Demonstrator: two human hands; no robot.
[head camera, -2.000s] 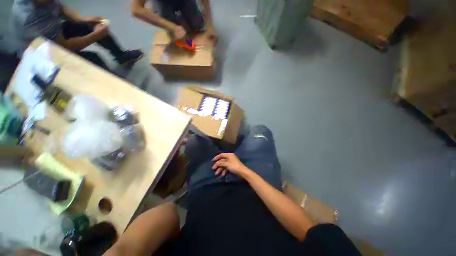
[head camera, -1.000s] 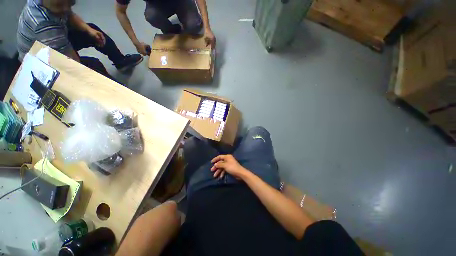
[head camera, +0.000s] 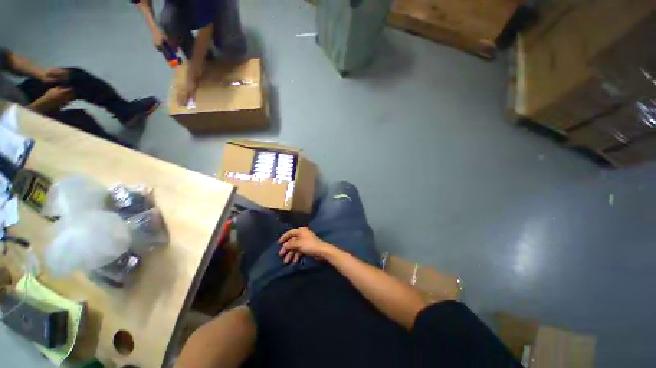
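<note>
My right hand (head camera: 301, 245) rests on my lap with its fingers loosely curled and apart, holding nothing. My left upper arm shows at the bottom; the left hand is out of the picture. Just beyond my knees an open carton (head camera: 267, 195) stands on the floor beside the desk, with rows of white items inside. On the desk (head camera: 188, 194) to my left lies a clear bubble-wrapped bundle (head camera: 90, 241) with dark pieces.
A crouching person holds an orange and blue tape dispenser (head camera: 171, 56) near a closed carton (head camera: 223, 93). Another person sits at far left. A black box (head camera: 36, 322) lies on yellow-green paper. A green parcel (head camera: 347, 32), a wooden crate (head camera: 460, 23) and stacked cartons (head camera: 582, 86) stand beyond.
The view has shifted right, so the desk and cartons sit farther left. The crouching person now holds the dispenser raised, with the other hand on the carton top. My right hand stays on my lap.
</note>
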